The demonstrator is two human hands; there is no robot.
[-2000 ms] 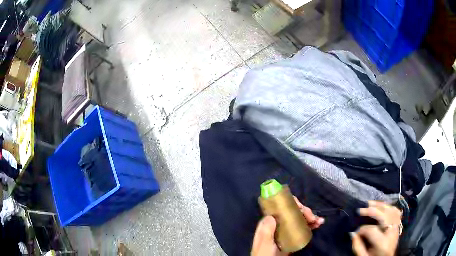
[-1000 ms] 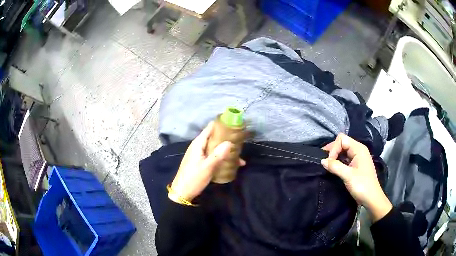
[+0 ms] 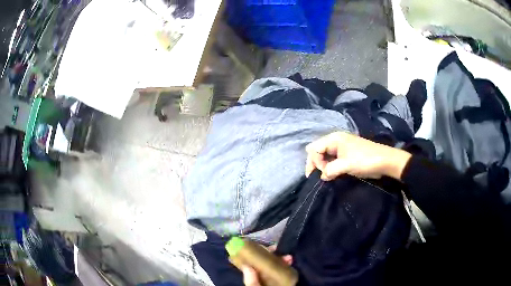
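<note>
A heap of garments lies in front of me, with a grey garment [image 3: 252, 151] on the left and a black garment [image 3: 347, 229] over its near side. My right hand [image 3: 347, 159] pinches the black garment's stitched edge between thumb and fingers and holds it up. A brown thread cone [image 3: 266, 265] with a bright green tip lies tilted at the bottom of the picture. My left hand [image 3: 252, 275] holds it; only some fingertips show, the rest is hidden or cut off. A pale cord [image 3: 413, 218] hangs at the heap's right side.
A white table [image 3: 392, 72] stands at the right with more grey and black garments [image 3: 459, 111] on it. Another white tabletop [image 3: 106, 56] is at the upper left. A blue crate [image 3: 286, 25] stands at the top. Grey floor [image 3: 134, 206] shows at the left.
The view has turned to the right. My right hand has raised the black stitched edge, pulling it up and away. The thread cone is now lower in the picture, its tip pointing left.
</note>
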